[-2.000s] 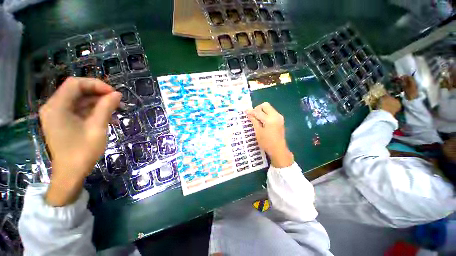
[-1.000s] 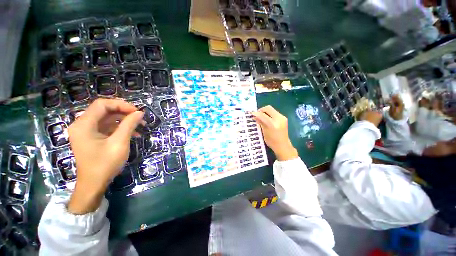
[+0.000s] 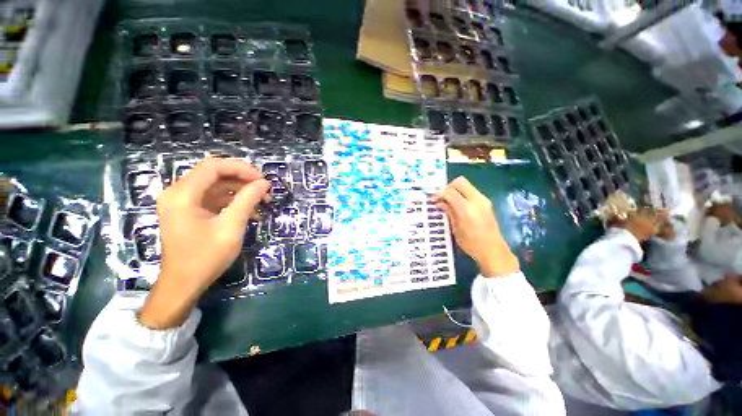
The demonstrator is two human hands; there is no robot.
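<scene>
My left hand (image 3: 207, 231) is bare and pinches a black rounded-square frame (image 3: 278, 191) between thumb and forefinger, above the clear blister tray (image 3: 220, 107) of black frames. The hand hides some lower pockets. The white sticker sheet (image 3: 370, 290) lies right of the tray, with many blue tabs on its left and upper parts and rows of dark strips at its right. My right hand (image 3: 476, 227) is bare, its fingertips bunched at the sheet's right edge beside the strips. Whether it holds a strip is too small to tell.
Clear trays (image 3: 26, 264) overlap at the left. A far tray (image 3: 472, 89) partly covers cardboard (image 3: 382, 36). Another tray (image 3: 582, 154) and crumpled clear film (image 3: 525, 213) lie right. A white-coated person (image 3: 626, 317) works at the right. White foam trays (image 3: 53, 81) stand far left.
The head view has turned, so bench items appear farther right. My left hand, still pinching the frame, is slightly lower over the tray. My right hand stays at the sheet's right edge.
</scene>
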